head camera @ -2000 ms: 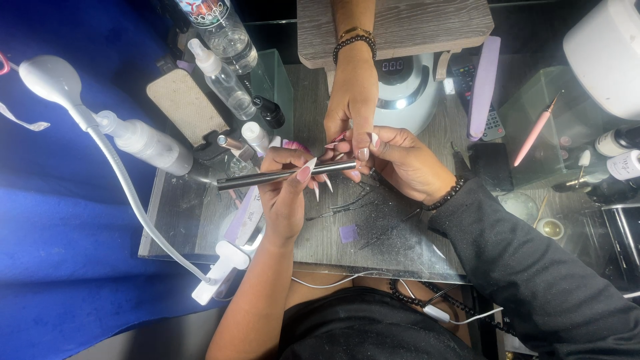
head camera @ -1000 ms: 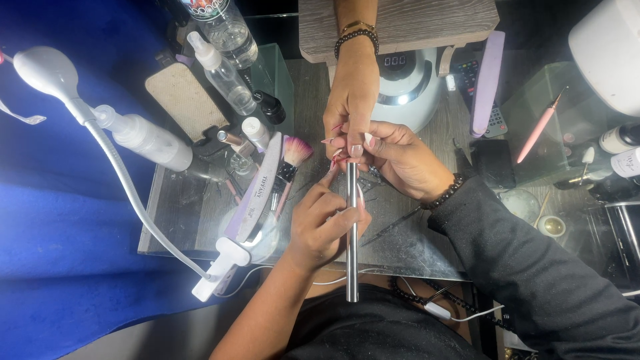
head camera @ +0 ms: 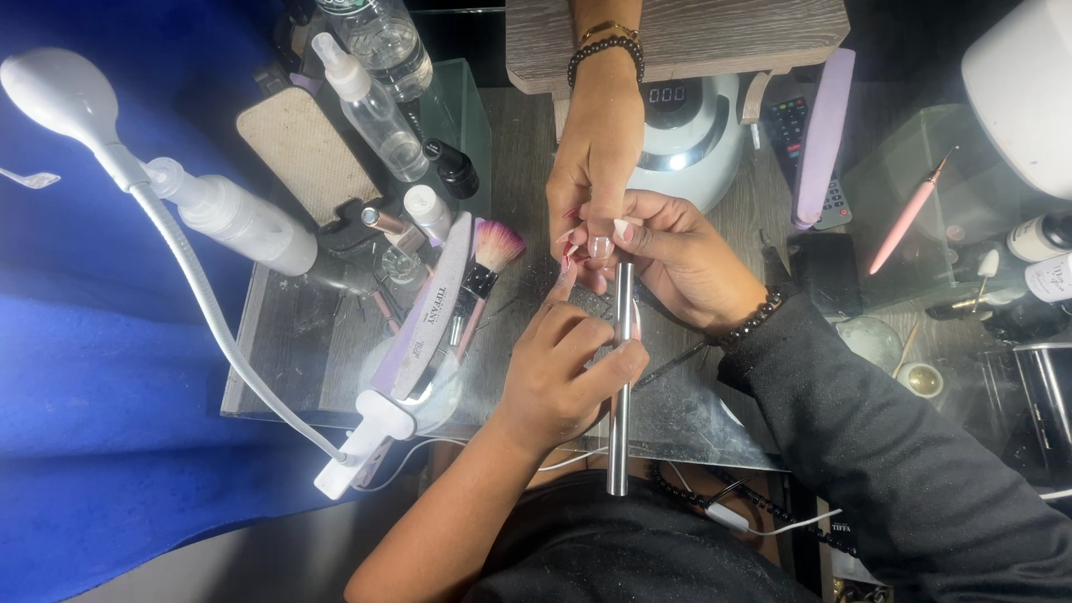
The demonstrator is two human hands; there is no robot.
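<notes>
My left hand [head camera: 569, 368] holds a shiny metal rod [head camera: 618, 402] upright in the view between thumb and fingers. Its index finger reaches up to the fingertips of another person's hand [head camera: 596, 151], which comes in from the top with a black bead bracelet [head camera: 605, 55]. My right hand [head camera: 682, 251], dark-sleeved and with a black bead bracelet at the wrist, grips that person's fingers from the right. A clear square-tipped nail [head camera: 600, 247] shows on the other hand. Exact contact among the fingertips is partly hidden.
A white gooseneck lamp [head camera: 67, 92], a nail file [head camera: 435, 306], a pink-tipped brush [head camera: 497, 244] and bottles stand left. Behind the hands are a white nail lamp [head camera: 720, 151] and a wooden rest [head camera: 678, 33]. A purple file [head camera: 825, 138] and pink tool [head camera: 904, 222] lie right.
The metal rod, slanted across to the left two seconds ago, now points toward me. My left hand has turned, and its index finger has come to the other person's fingertips.
</notes>
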